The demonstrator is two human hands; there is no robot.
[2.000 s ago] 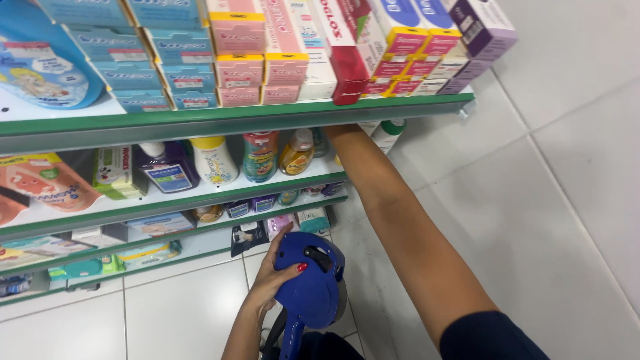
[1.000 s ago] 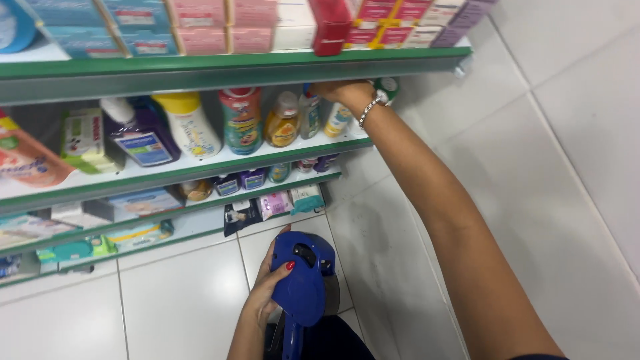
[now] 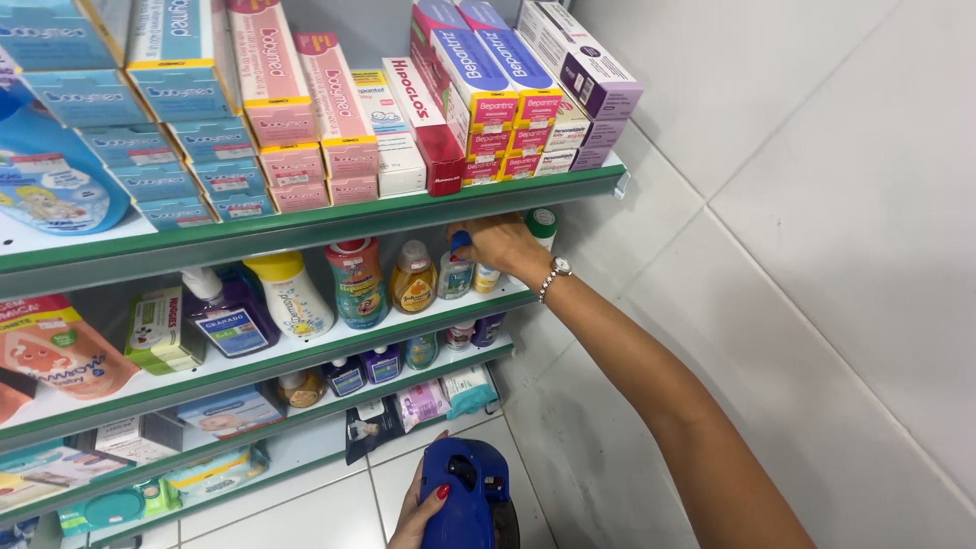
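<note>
My left hand point(image 3: 422, 503) grips a blue handheld price labeler point(image 3: 467, 496) low in the view, in front of the shelves. Reaching onto the second shelf, my right hand point(image 3: 496, 242) has its fingers at the blue cap point(image 3: 460, 242) of a clear bottle point(image 3: 455, 276); whether they close on it is unclear. An amber shampoo bottle point(image 3: 414, 280) stands to its left. Partly behind my right hand are a white and yellow bottle point(image 3: 486, 279) and a green-capped bottle point(image 3: 541, 225). A watch or bracelet point(image 3: 557, 276) circles my right wrist.
Boxed creams point(image 3: 492, 114) fill the top shelf, whose green edge point(image 3: 328, 217) overhangs my right hand. More baby-care bottles point(image 3: 358, 282) stand to the left. Lower shelves hold bottles and wipes packs point(image 3: 469, 390). A tiled wall point(image 3: 770, 320) bounds the right side.
My right hand, hidden under the top shelf two seconds ago, now shows at the blue-capped bottle. My left hand keeps hold of the labeler.
</note>
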